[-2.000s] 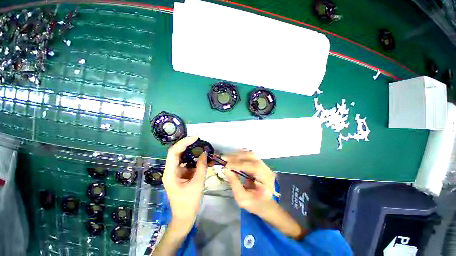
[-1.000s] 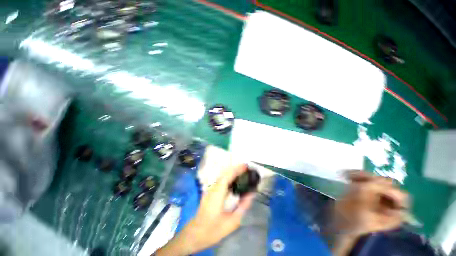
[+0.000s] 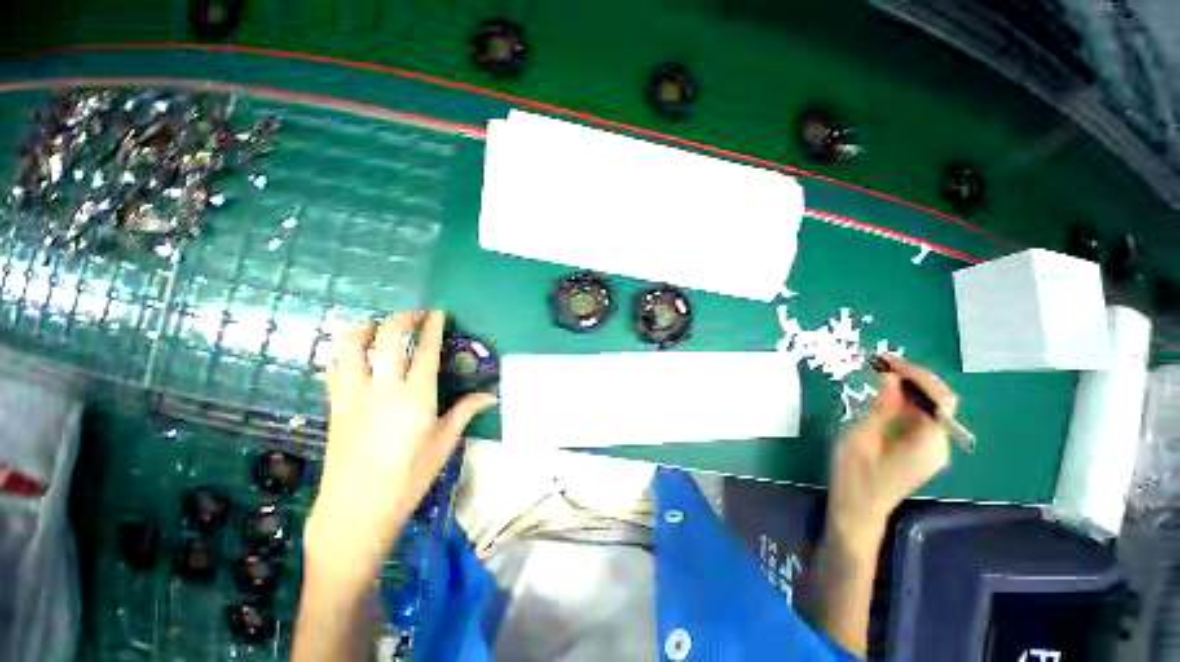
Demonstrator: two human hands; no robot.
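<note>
My left hand (image 3: 382, 420) is at the left end of the mat, fingers apart, beside a round black housing (image 3: 466, 362). The housing shows between finger and thumb; whether I grip it, or anything under the palm, is hidden. My right hand (image 3: 890, 446) is shut on the dark pen-like tweezers (image 3: 934, 404), their tip at the right edge of the heap of small white pieces (image 3: 828, 347). A narrow white strip (image 3: 654, 398) lies nearest me. Two more black housings (image 3: 584, 301) lie behind it, in front of the wide white sheets (image 3: 641, 201).
A clear tray with glittering small parts (image 3: 123, 162) is at left. Several black housings (image 3: 265, 524) sit in a tray below. The conveyor (image 3: 582, 78) with spaced housings runs behind the red line. A white box (image 3: 1029, 310), white roll (image 3: 1110, 420) and dark bin (image 3: 996, 556) are at right.
My left hand has moved left from in front of my body to the housing at the strip's left end. My right hand has carried the tweezers right, to the white pieces.
</note>
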